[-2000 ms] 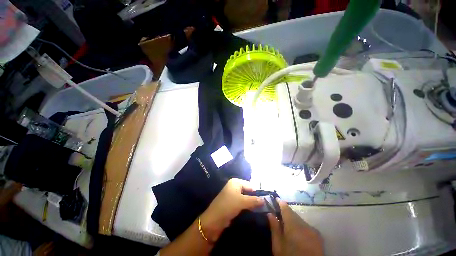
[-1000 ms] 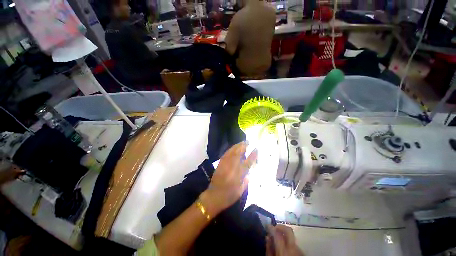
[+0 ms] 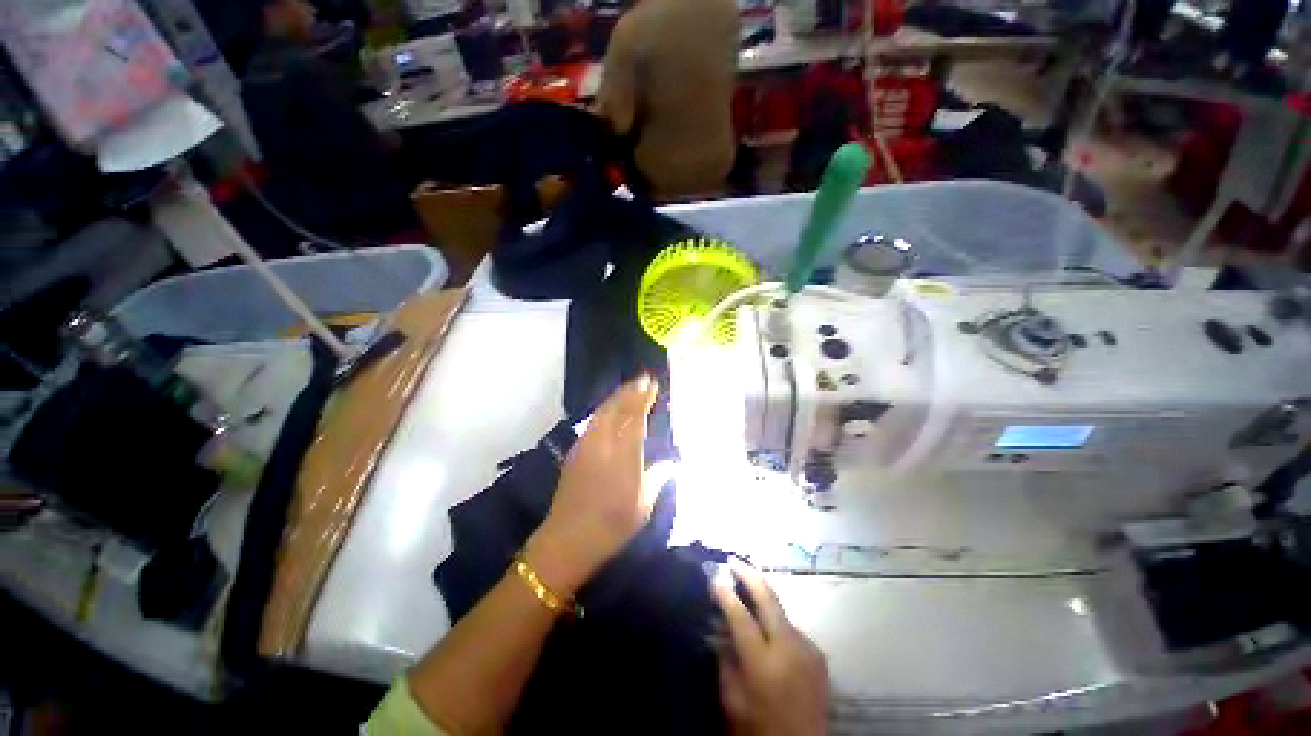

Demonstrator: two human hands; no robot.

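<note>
A black garment piece (image 3: 618,647) lies bunched on the white machine table and hangs over its front edge. My left hand (image 3: 601,467) lies on the cloth beside the lamp glare, fingers pointing away from me; whether it pinches cloth cannot be told. My right hand (image 3: 771,664) is at the cloth's right edge, fingertips on the black fabric. The white sewing machine head (image 3: 863,374) stands to the right of my left hand. The needle area is lost in the lamp's white glow (image 3: 712,460).
A yellow-green fan (image 3: 693,292) and a green handle (image 3: 830,213) stand behind the machine head. A cardboard sheet (image 3: 352,482) with a black strip lies left. Pale blue bins (image 3: 949,223) are behind. A person in brown (image 3: 673,94) is beyond.
The view has tilted up since the first frame. My left hand has left the folded edge held by both hands and moved forward beside the lamp. My right hand now lies flatter on the cloth.
</note>
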